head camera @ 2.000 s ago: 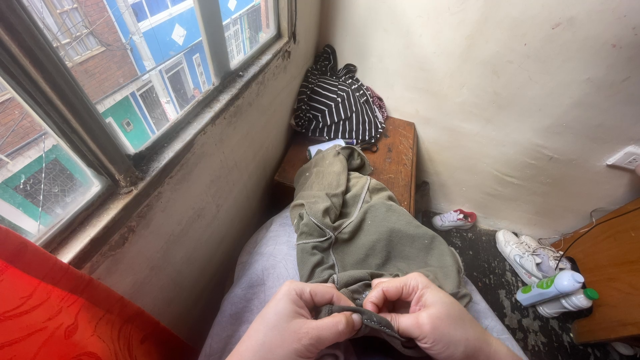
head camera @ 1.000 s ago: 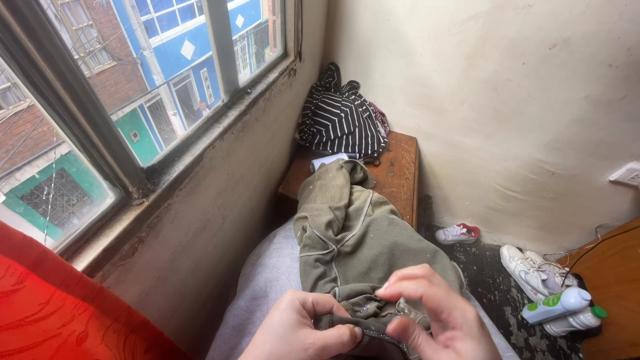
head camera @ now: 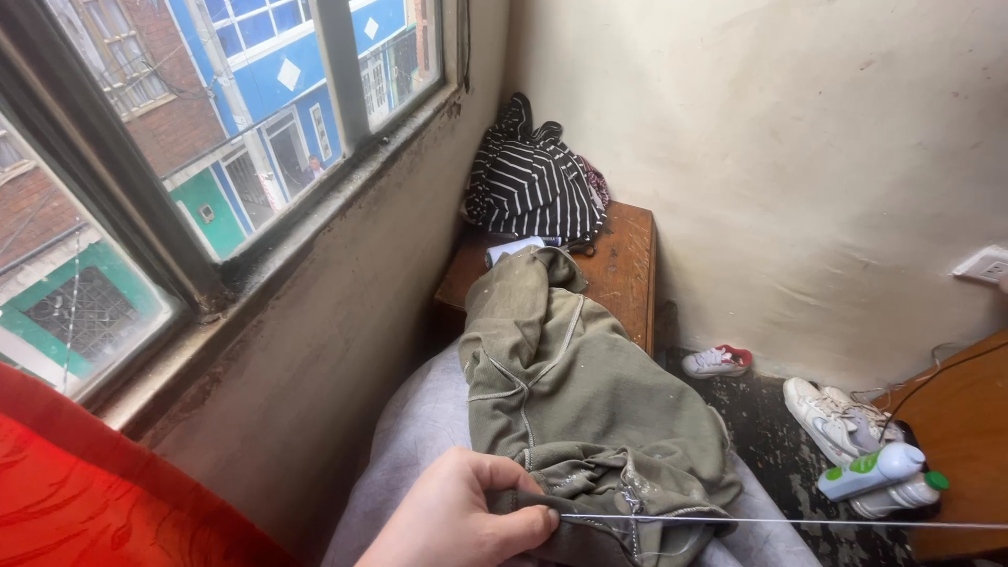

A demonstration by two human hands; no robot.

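Note:
An olive-green garment [head camera: 598, 394] with pale seam stitching lies inside out over a grey cloth [head camera: 417, 425]. My left hand [head camera: 480, 512] pinches the garment's dark edge between thumb and forefinger at the bottom centre. From beside that thumb tip a light thread [head camera: 756, 520] runs taut to the right edge of the view. My right hand is out of view, apart from what may be a sliver of skin at the right edge. Behind the garment's far end, a white spool-like item [head camera: 512, 250] lies on a wooden table [head camera: 630, 268].
Striped black-and-white cloth [head camera: 543, 181] is heaped on the table's far end. A window [head camera: 276, 157] and red fabric [head camera: 94, 480] are at left. On the floor at right stand white sneakers [head camera: 819, 417], a small shoe [head camera: 717, 361] and plastic bottles [head camera: 870, 471], near a wooden furniture piece [head camera: 961, 409].
My right hand has left the garment's edge and gone out of view. A taut thread now stretches rightward from the garment. My left hand still pinches the edge.

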